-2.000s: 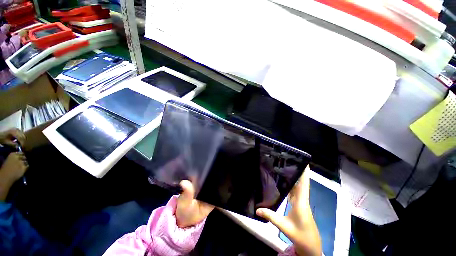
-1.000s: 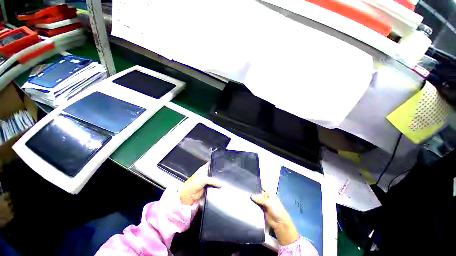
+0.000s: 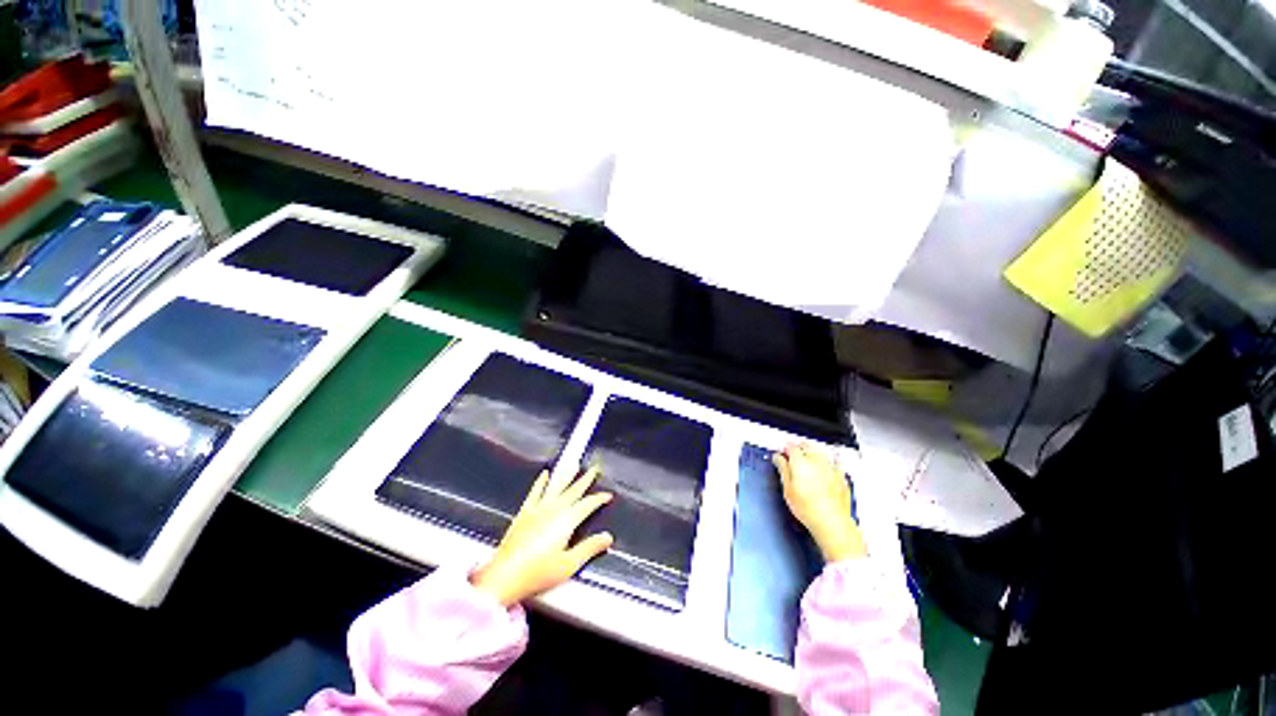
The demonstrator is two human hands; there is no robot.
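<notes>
A white foam tray [image 3: 553, 604] in front of me holds three tablets. The left tablet [image 3: 490, 427] and the middle tablet [image 3: 651, 490] lie with glossy black screens up. The right tablet [image 3: 756, 560] shows its dark blue back. My left hand [image 3: 550, 536] is spread, its fingers over the near left edge of the middle tablet, holding nothing up. My right hand [image 3: 816, 492] rests on the upper right part of the blue tablet, fingers curled at its top edge; whether it grips the tablet is not clear.
A second foam tray [image 3: 157, 555] with three tablets lies at the left, beside a stack of white sheets [image 3: 119, 297]. A black tray [image 3: 686, 322] is behind. Hanging paper sheets [image 3: 784, 168], a metal post [image 3: 175, 126] and a yellow perforated sheet [image 3: 1099, 259] stand around the bench.
The tablet held in both hands now lies in the middle of the foam tray. My hands have parted, the right one moving onto the blue tablet. The view has shifted right.
</notes>
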